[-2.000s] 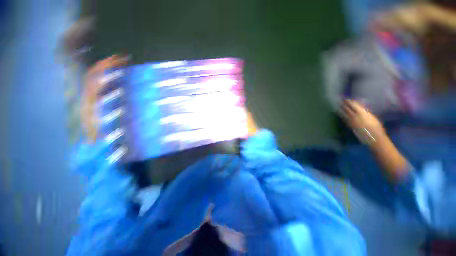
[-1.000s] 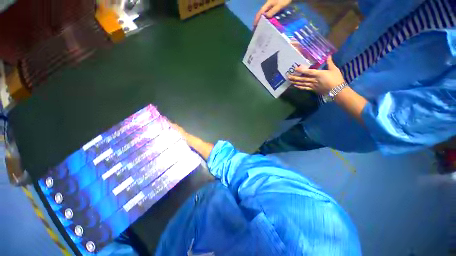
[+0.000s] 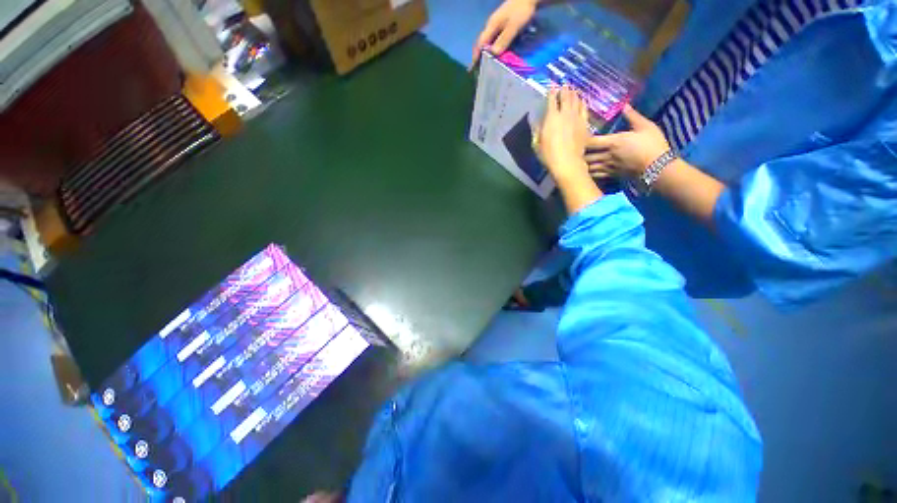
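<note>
A stack of several retail boxes (image 3: pixel 231 368) lies on the dark green table at the lower left, blue-to-pink spines facing up. My right hand (image 3: pixel 564 138) reaches to the upper right, its fingers over the edge of a second stack of retail boxes (image 3: pixel 511 123), which another person holds with both hands. That stack shows a white back with a dark device picture. Only a small bit of skin at the bottom edge, likely my left hand (image 3: pixel 321 498), is visible; its grip is hidden.
The green table (image 3: pixel 364 177) lies between the two stacks. A roller conveyor (image 3: pixel 143 157) with a reddish-brown curtain is at the upper left. A brown carton (image 3: pixel 369 34) stands at the table's far edge. The other person (image 3: pixel 787 196) stands on the right in blue workwear.
My right hand has left the near stack and moved up and right onto the other person's stack. The near stack sits slightly lower in view, and more conveyor shows.
</note>
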